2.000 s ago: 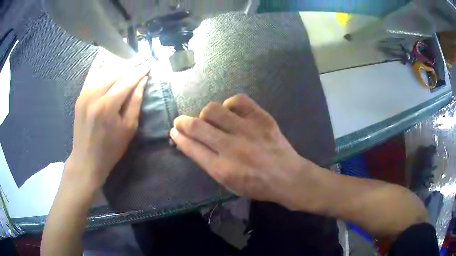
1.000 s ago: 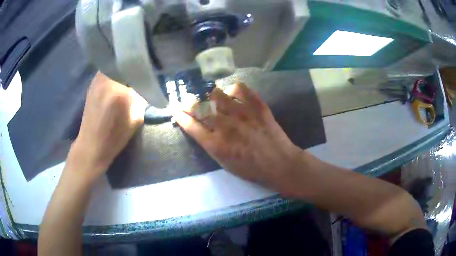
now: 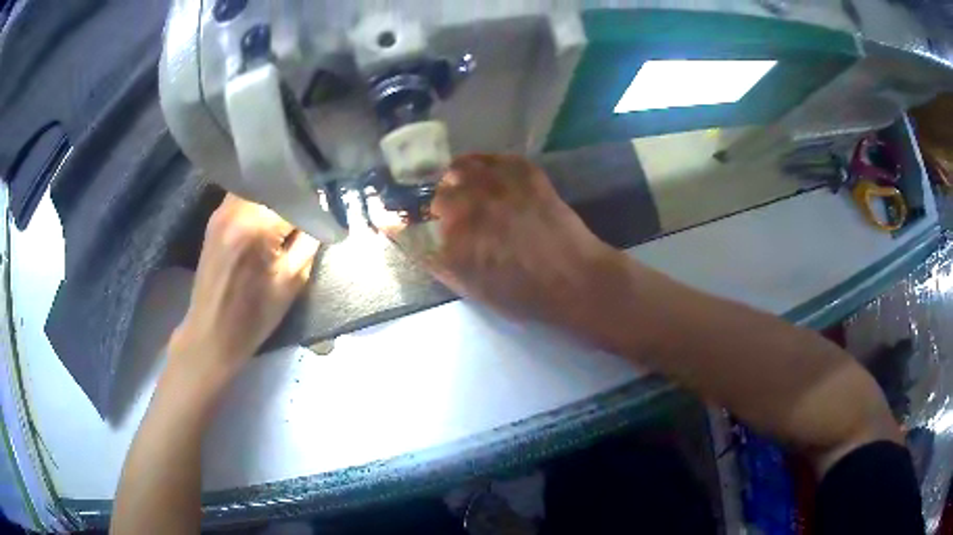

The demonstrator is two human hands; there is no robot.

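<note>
The dark grey garment panel (image 3: 361, 287) lies under the head of the industrial sewing machine (image 3: 502, 78) and spreads left and to the back right. My left hand (image 3: 246, 266) is closed on the cloth just left of the needle area, its fingertips pinching an edge. My right hand (image 3: 502, 225) lies on the cloth right of the needle, fingers curled; its fingertips are hidden by glare and machine parts. The presser foot area (image 3: 366, 204) is brightly lit between the hands. The dark strip is not visible.
Scissors with orange-yellow and red handles (image 3: 878, 193) lie in a tray at the table's right corner. A green-tinted edging (image 3: 439, 460) runs along the white table's front. Blue and red items are below at right. A small pale bit (image 3: 320, 346) lies by the panel's front edge.
The panel has moved away from me under the machine, baring more of the table front. The smooth strip seen earlier is out of sight. Both hands moved closer to the needle area; the machine head shows more fully.
</note>
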